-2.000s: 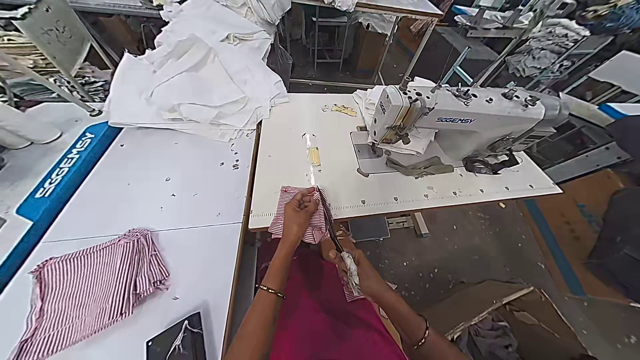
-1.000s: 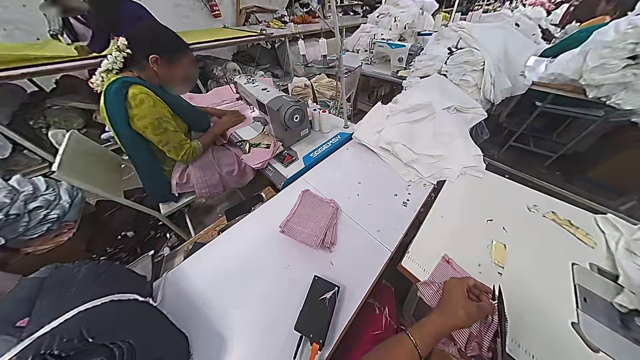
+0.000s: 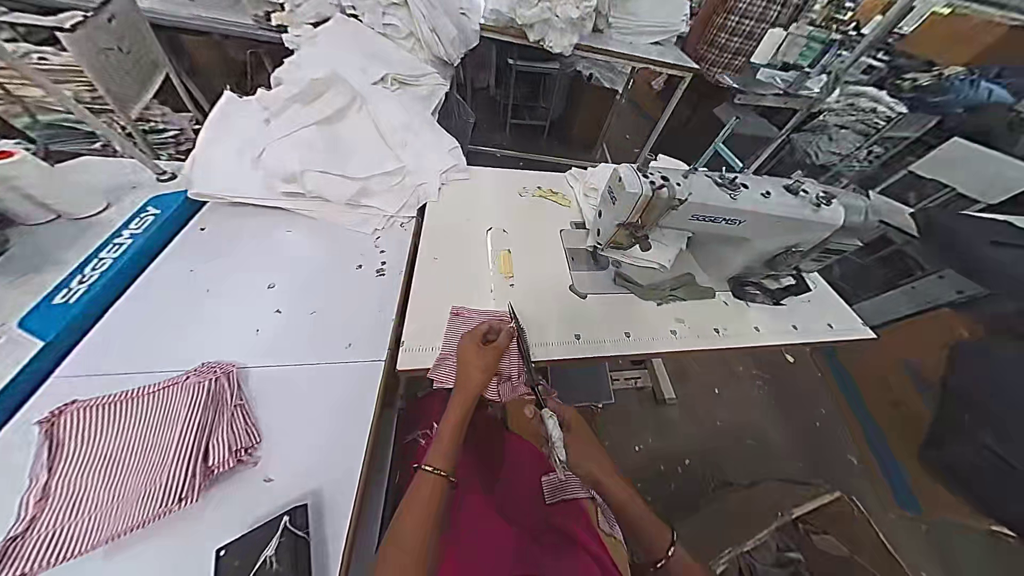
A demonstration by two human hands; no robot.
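My left hand (image 3: 482, 352) pinches the upper right edge of a red-and-white striped fabric piece (image 3: 462, 326) at the front edge of the sewing table. A pair of scissors (image 3: 526, 352) with cloth-wrapped handles is in my right hand (image 3: 564, 436); its long dark blades point up beside my left fingertips. Whether the blades are apart I cannot tell. Another striped strip (image 3: 565, 488) hangs below my right hand. A stack of striped fabric pieces (image 3: 144, 456) lies on the white side table at the left.
An industrial sewing machine (image 3: 720, 216) stands on the sewing table (image 3: 448, 240) at the right. White fabric (image 3: 328, 136) is heaped at the back left. A black flat object (image 3: 268, 548) with threads lies at the near left, and an open carton (image 3: 808, 528) is below right.
The view swung left to a co-worker at another machine, then came back. My hands remain at the striped piece, with the scissors beside it.
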